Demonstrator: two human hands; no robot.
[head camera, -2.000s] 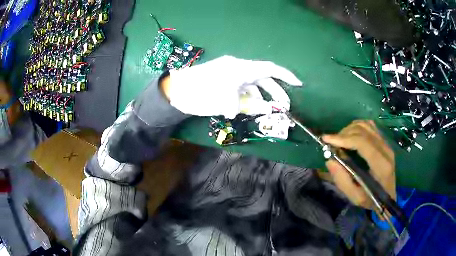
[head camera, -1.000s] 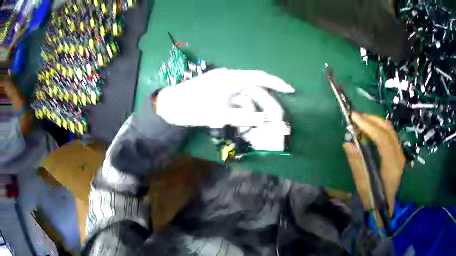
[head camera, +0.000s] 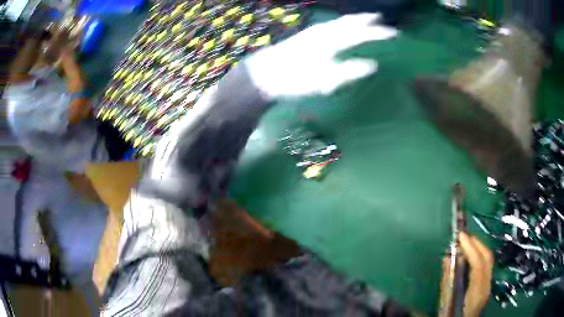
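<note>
My left hand, in a white glove, is stretched out over the far part of the green mat, beside the rows of boards. It is blurred; its fingers are apart and I cannot tell if it holds anything. My right hand, bare, is shut on the soldering iron at the lower right, tip pointing up and away. A circuit board with a yellow block and red wire lies mid-mat, touched by neither hand.
Rows of yellow-dotted boards lie at upper left. The fume extractor hood hangs at upper right. Tangled lead wires lie at right. A cardboard box is below the bench edge. Another person's arm shows at far left.
The view has swung, bringing more of the board rows and the hood in. My left hand has reached forward, away from the white part and board it was at. My right hand keeps the iron, off the work.
</note>
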